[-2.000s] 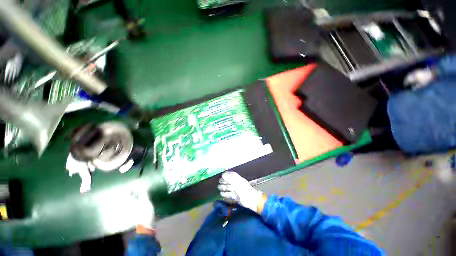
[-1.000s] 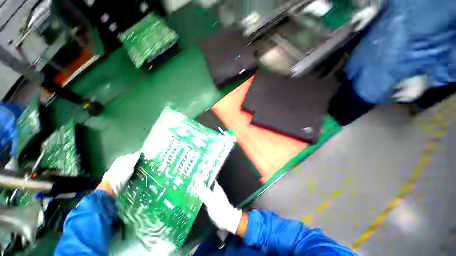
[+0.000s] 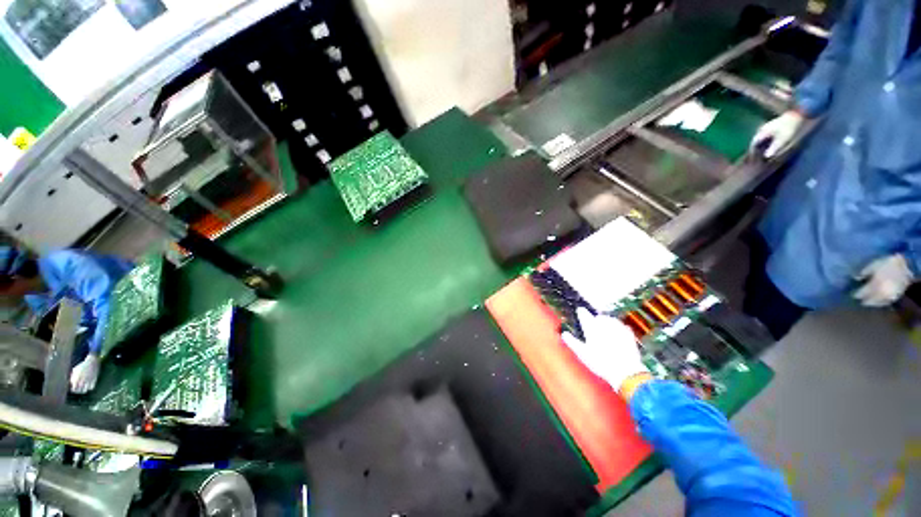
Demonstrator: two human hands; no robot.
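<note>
The circuit board [image 3: 661,328] lies at the right of the bench with its component side up, showing a white block, orange coils and black parts. It is at the red-orange mat [image 3: 576,389]. My right hand [image 3: 606,348], in a white glove, is at the board's near left edge; its fingertips are partly hidden, so I cannot tell whether it grips. My left hand is not in view. A notched black foam pad [image 3: 399,454] lies on the black mat [image 3: 485,369] in front of me.
Another black slab [image 3: 520,207] lies behind the mat. A green board [image 3: 379,174] sits at the back, and more boards [image 3: 194,369] stand at the left. A round metal pot [image 3: 227,497] is at the lower left. A conveyor [image 3: 646,136] and a coworker [image 3: 853,172] are at the right.
The board has moved right from between my hands and now shows its component side. My left hand has left the picture. The notched black pad now lies on the black mat.
</note>
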